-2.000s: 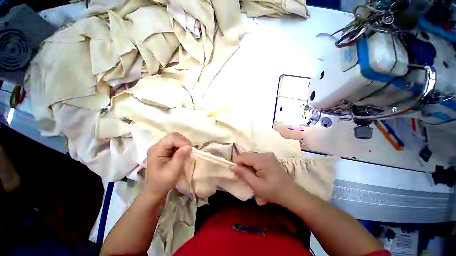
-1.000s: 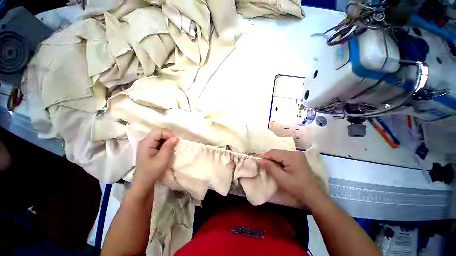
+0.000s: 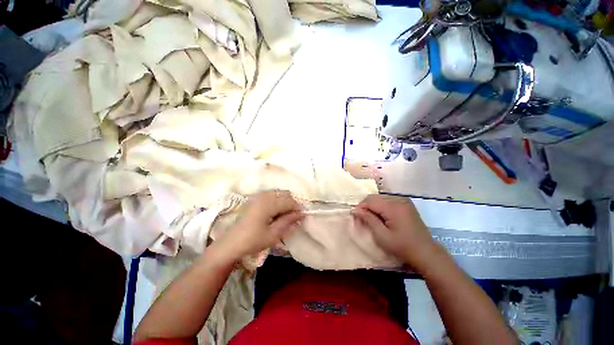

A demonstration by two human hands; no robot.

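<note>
A cream to pale pink garment piece (image 3: 336, 239) hangs over the front edge of the table, its narrow seam edge stretched between both hands. My left hand (image 3: 273, 219) pinches the seam edge at its left end. My right hand (image 3: 390, 226) pinches the same edge further right. Gathered cloth bunches to the left of my left hand. Fingertips are partly hidden in the cloth. The needle area (image 3: 387, 145) of the sewing machine is above and beyond my right hand, apart from the piece.
A large crumpled heap of cream cloth (image 3: 134, 114) covers the table's left side. The white sewing machine head (image 3: 437, 87) stands at right, with dark-handled scissors (image 3: 421, 34) on it. An orange-and-blue tool (image 3: 495, 162) lies right of the needle. A ruler-marked grey edge (image 3: 512, 248) runs along the front.
My left hand has moved right along the edge, closer to my right hand. The ruffled stretch once spread between the hands is now bunched at left. The whole view has shifted slightly.
</note>
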